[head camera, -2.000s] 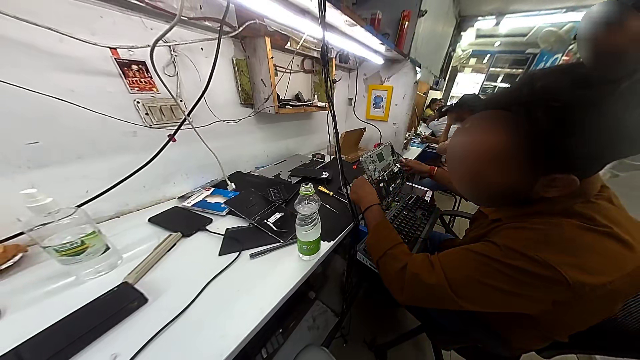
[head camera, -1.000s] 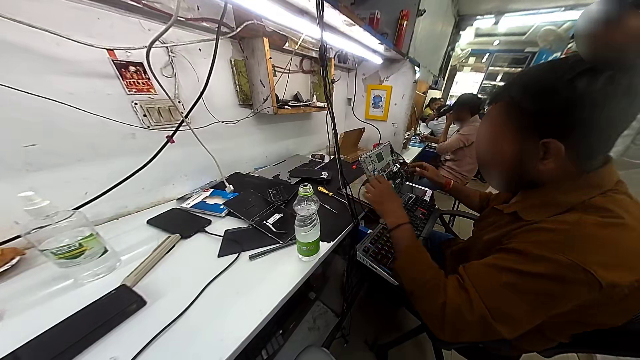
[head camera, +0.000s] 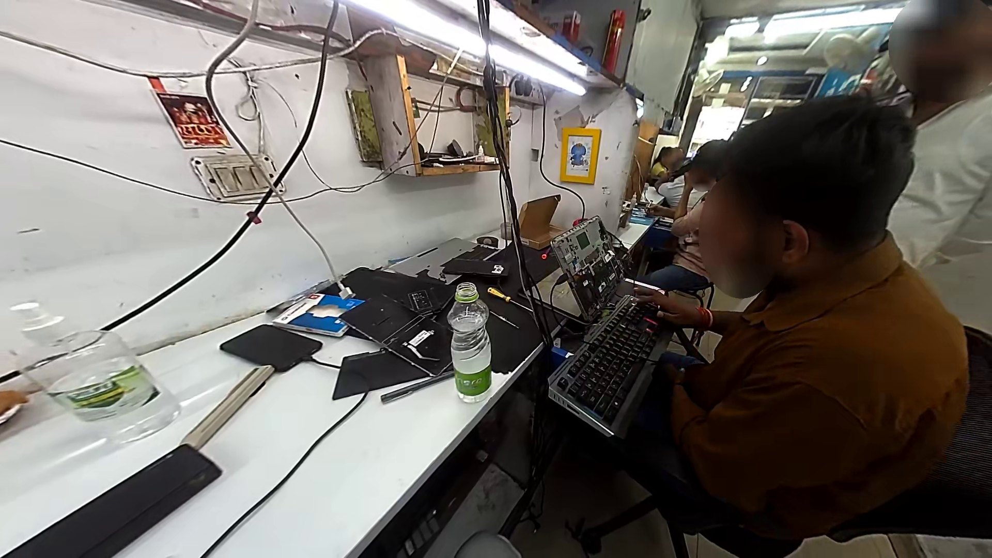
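Neither my left hand nor my right hand shows in the head view. A plastic water bottle (head camera: 471, 349) with a green cap stands upright at the edge of the white table (head camera: 411, 457). Behind it lie dark laptop panels (head camera: 387, 329) and a screwdriver with a yellow handle (head camera: 500, 294). A black flat device (head camera: 270, 346) with a cable rests further left. On the right, a seated person in a brown shirt (head camera: 821, 395) has one hand at a keyboard (head camera: 608, 360); an opened laptop with bare circuitry (head camera: 587, 263) stands upright behind the keyboard.
A tilted clear bottle with a pump (head camera: 108, 387) is at the left. A long black bar-shaped object (head camera: 128, 504) lies in front. Black cables (head camera: 504, 186) hang past the table edge. A wooden shelf box (head camera: 395, 116) is on the wall, and a person in white (head camera: 953, 178) is behind.
The co-worker's raised hand has come down from the opened laptop. The keyboard now shows more fully in front of the co-worker, and a person in white is visible behind.
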